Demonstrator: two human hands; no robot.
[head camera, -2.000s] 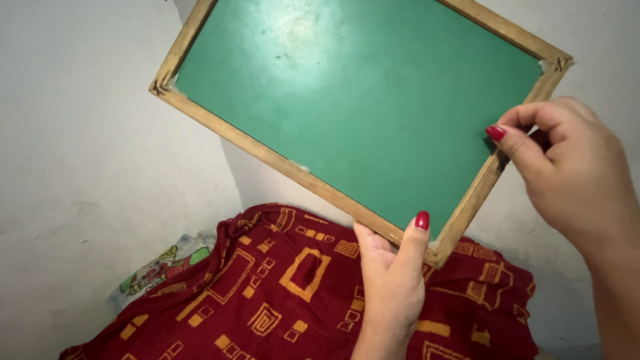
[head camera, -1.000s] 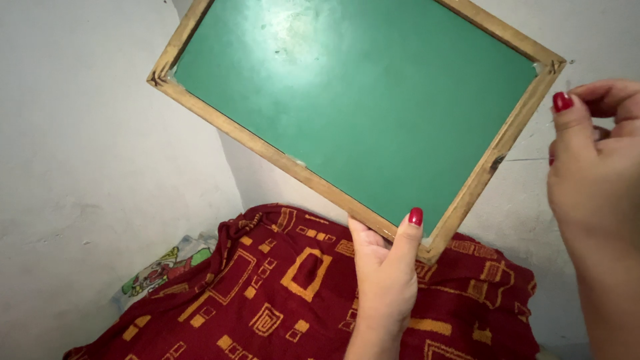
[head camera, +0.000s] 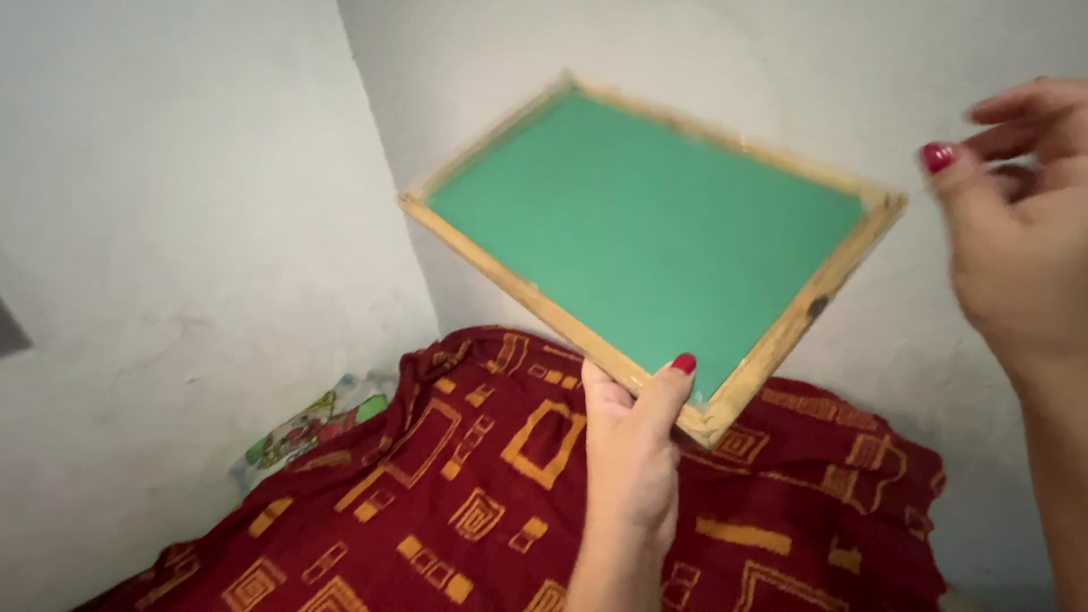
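A green board in a wooden frame (head camera: 646, 229) is held up at a slant, its lowest corner toward me and its outline partly blurred. My left hand (head camera: 633, 450) grips the frame beside that corner, with the red-nailed thumb over the front and the fingers behind, mostly hidden. A dark spot marks the frame's right side. Off to the right, apart from the board, my right hand (head camera: 1020, 178) is raised with thumb and fingers bent and parted. Nothing shows between them.
Below the board spreads a dark red cloth with orange geometric patterns (head camera: 365, 510). Partly covered by it on the left is a plastic bag with colourful print (head camera: 314, 425). Pale walls (head camera: 204, 212) meet in a corner behind.
My right hand was at the frame's right side two seconds ago and has moved off to the right. The board has tilted, and its far edge, cut off before, now shows.
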